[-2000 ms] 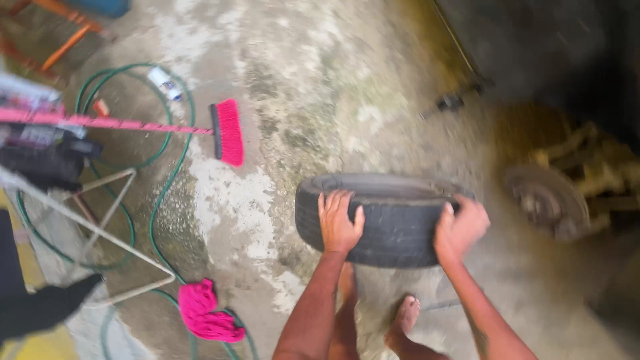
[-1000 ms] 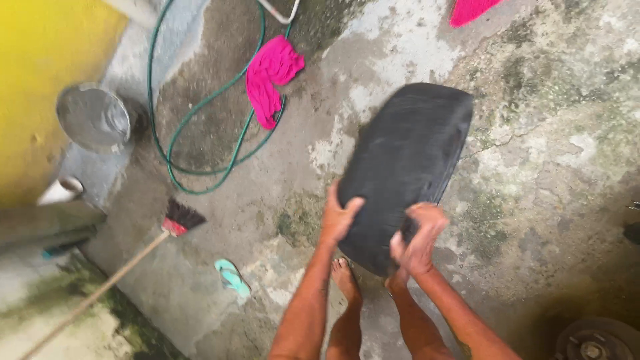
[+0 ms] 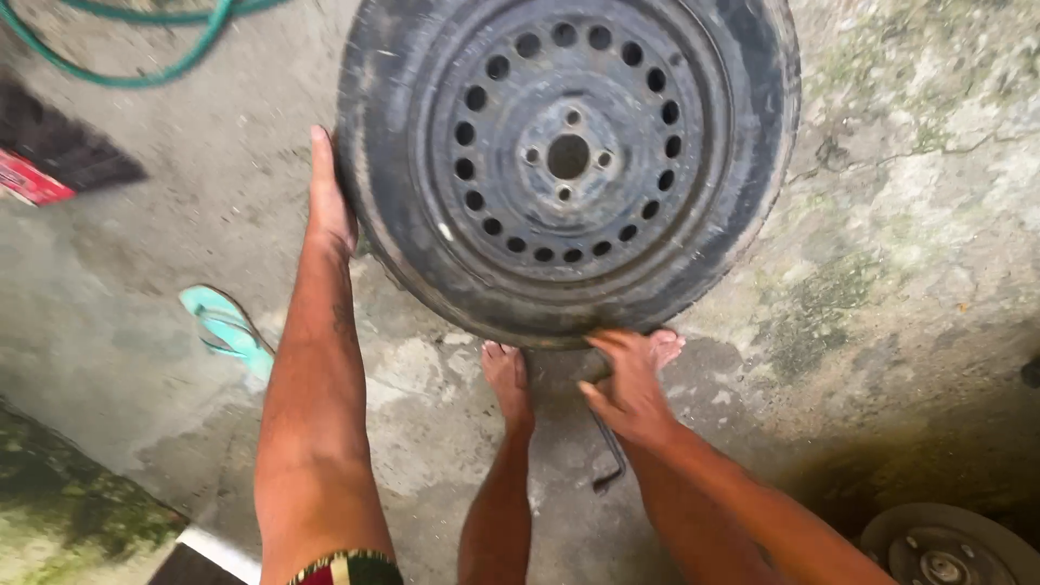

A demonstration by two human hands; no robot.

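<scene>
A car wheel, a black tyre on a dark steel rim [image 3: 504, 280], fills the upper middle with its holed face toward me. My left hand [image 3: 329, 195] presses flat against the tyre's left side, fingers pointing up. At the tyre's lower edge is my right hand [image 3: 634, 382], its fingertips at the rubber and its thumb apart. A bent metal wheel wrench [image 3: 611, 455] lies on the floor below my right hand, its upper part hidden. My bare feet are just below the tyre.
A turquoise flip-flop [image 3: 227, 329] lies to the left. A broom head with dark bristles [image 3: 73, 138] and a green hose [image 3: 138, 80] are at the upper left. At the lower right is a brake disc with wheel hub [image 3: 938, 561]. A mossy ledge [image 3: 73, 487] borders the lower left.
The wheel has turned from showing its tread to showing its rim face. My left hand has gone to the tyre's side, and my right hand is at its lower edge. The view has shifted.
</scene>
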